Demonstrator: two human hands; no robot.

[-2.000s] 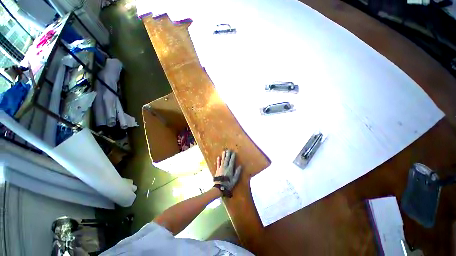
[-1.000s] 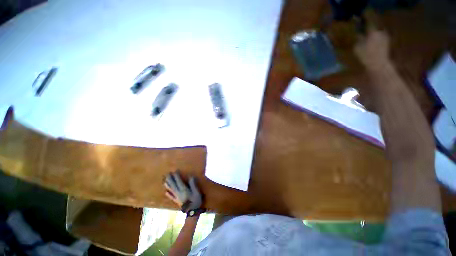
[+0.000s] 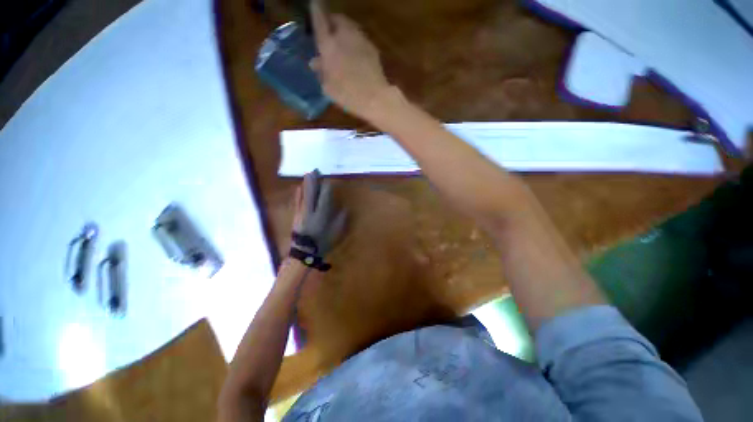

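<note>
My left hand (image 3: 318, 216), in a grey mesh glove with a dark wrist strap, lies flat on the wooden table and holds nothing. Its fingertips reach the near edge of a long white strip bundle (image 3: 528, 148) with a thin purple edge. My bare right hand (image 3: 351, 66) is at the top, beyond the strip, beside the grey base plate (image 3: 291, 72) of the cutting machine. A dark part of the machine shows at its fingers; the frame edge cuts it off, so the grip is unclear. My right forearm crosses over the strip.
The large white paper-topped lay (image 3: 157, 124) fills the left, with three steel weights (image 3: 188, 239) on it. A small rounded white piece (image 3: 596, 72) and another white stack (image 3: 669, 33) lie upper right. A silver clip (image 3: 702, 132) sits at the strip's right end. Green floor shows lower right.
The view has swung right. My right hand, out of view at first, now shows beside the base plate. My left hand has moved from the table strip beside the lay to the white strip bundle.
</note>
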